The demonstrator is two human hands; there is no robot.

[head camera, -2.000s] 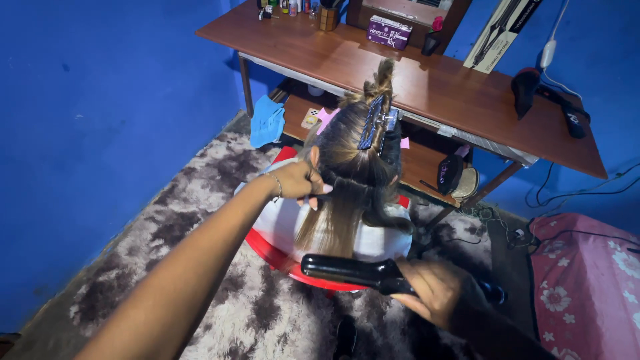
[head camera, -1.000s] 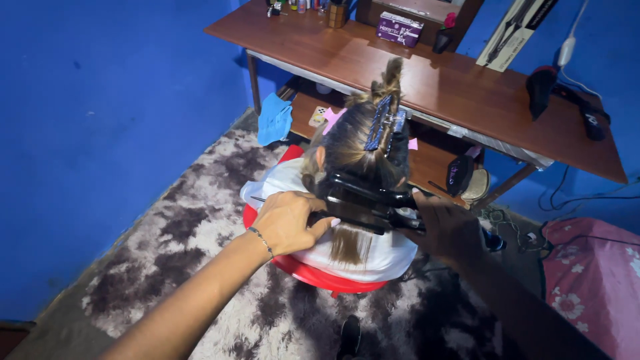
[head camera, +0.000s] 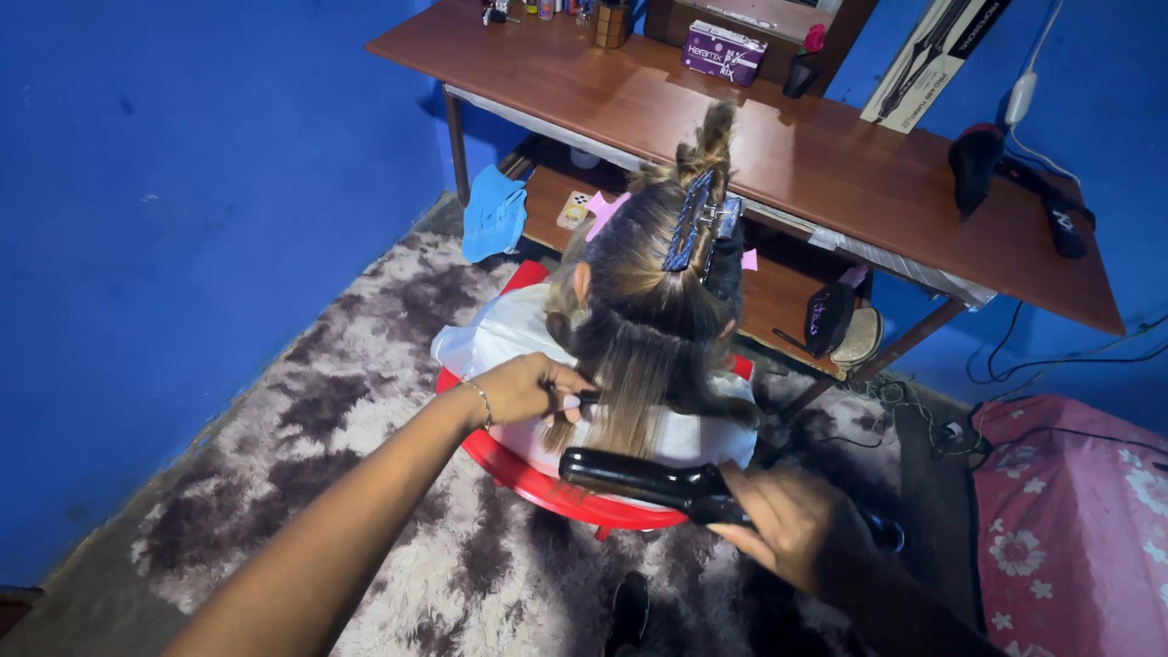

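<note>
A person sits with their back to me on a red plastic chair [head camera: 584, 506], a white cape [head camera: 511, 328] over their shoulders. Blue hair claw clips [head camera: 691, 222] hold the upper hair; the lower section of hair [head camera: 630, 392] hangs loose. My left hand [head camera: 529, 392] is at the left of this section, its fingers closed on a dark thin tool, probably a comb, that runs behind the strands. My right hand [head camera: 794, 525] grips a black hair straightener [head camera: 639, 476], which lies across the ends of the hair. Whether its plates are clamped on hair cannot be told.
Beyond the person stands a wooden table [head camera: 584, 78] with a purple box [head camera: 724, 53], a hair dryer [head camera: 976, 164] and a long product box [head camera: 931, 64]. A shaggy rug [head camera: 365, 365] covers the floor. Cables [head camera: 912, 411] lie at the right near a pink floral cloth [head camera: 1049, 529].
One second ago the straightener was up near the nape, with both hands close to it. It is now lower, at the hair ends, and my right hand has come down with it.
</note>
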